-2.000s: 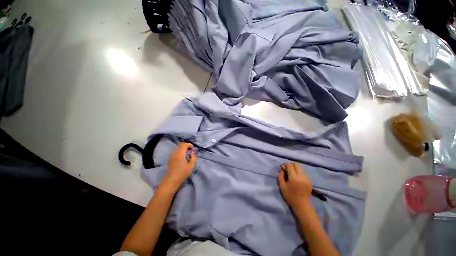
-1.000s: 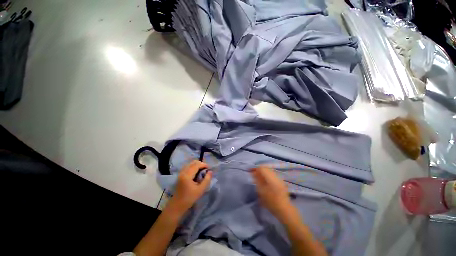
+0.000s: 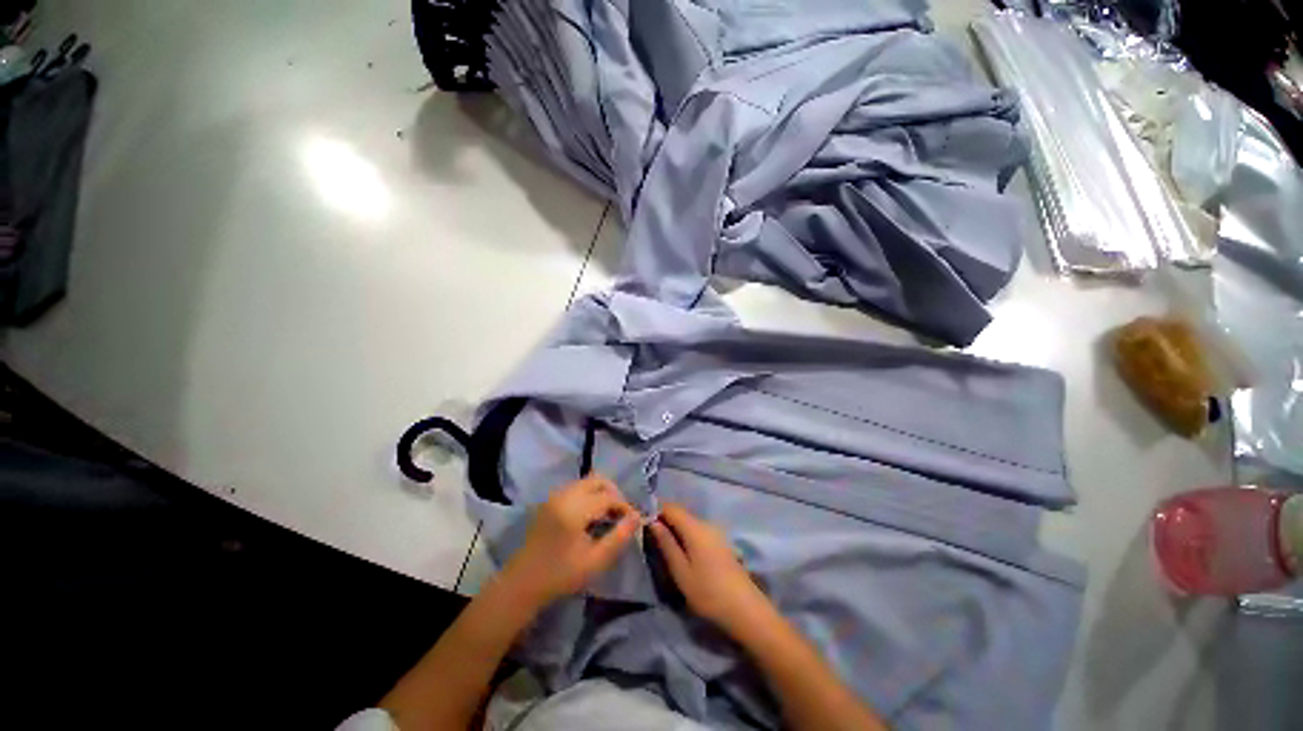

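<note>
A light blue-grey shirt (image 3: 886, 528) lies on the white table, neck to the left, on a black hanger (image 3: 489, 451) whose hook sticks out at the left. A small button shows on the collar (image 3: 667, 417). The front placket (image 3: 857, 503) runs to the right and lies open. My left hand (image 3: 579, 531) pinches the shirt's front edge below the collar. My right hand (image 3: 692, 560) pinches the same edge close beside it, fingertips nearly touching. A dark slim shape shows by my left fingers; I cannot tell what it is. The pinched spot is partly hidden by my fingers.
A pile of similar shirts (image 3: 857, 186) lies beyond, with black hooks (image 3: 455, 46) at its left end. Clear poly bags (image 3: 1072, 157), a bagged orange-brown lump (image 3: 1165, 374) and a pink bottle (image 3: 1222, 541) stand or lie at the right. Dark cloth (image 3: 43, 186) lies at the far left.
My right hand has moved left along the shirt to meet my left hand, which has moved right and slightly down. The shirt and hanger have shifted right. The dark stick at my right hand no longer shows.
</note>
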